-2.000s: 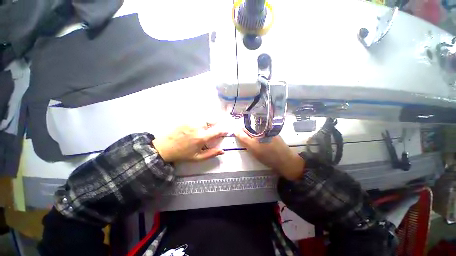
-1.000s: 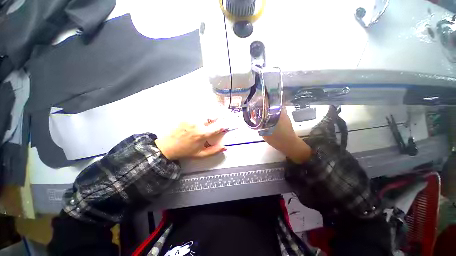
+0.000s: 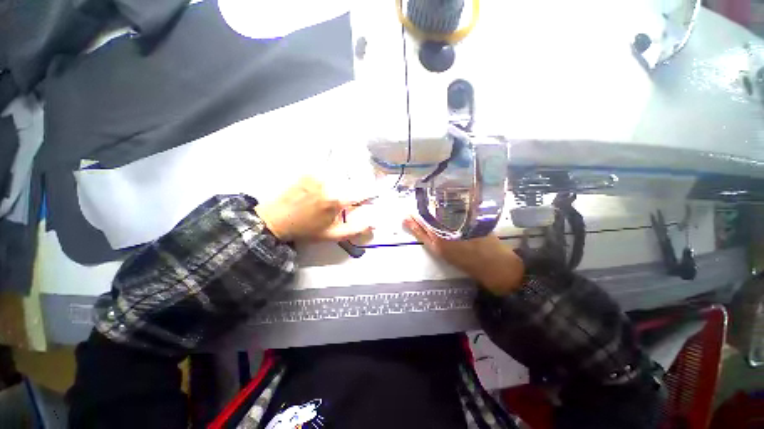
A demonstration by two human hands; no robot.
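My left hand (image 3: 312, 216) lies left of the needle area, fingers pointing right; glare hides what its fingertips touch. A small dark curved piece (image 3: 352, 249) shows just below them. My right hand (image 3: 473, 258) is below the shiny guard loop (image 3: 461, 201), its fingertips near the needle; its grip is unclear. The white sewing machine (image 3: 553, 75) has a dark thread running down to the lit needle area. A dark grey panel (image 3: 201, 92) lies flat at the left, with a pale piece (image 3: 134, 205) over its lower part.
Black-handled scissors (image 3: 573, 235) lie beside my right sleeve, and dark snips (image 3: 673, 245) lie farther right. A ruler strip (image 3: 369, 305) runs along the front edge. More dark fabric (image 3: 50, 33) is heaped at the upper left. A red basket (image 3: 699, 364) stands at the lower right.
My right hand has come back from behind the guard loop to below it. The small dark curved piece now shows under my left fingertips. The whole view has shifted slightly.
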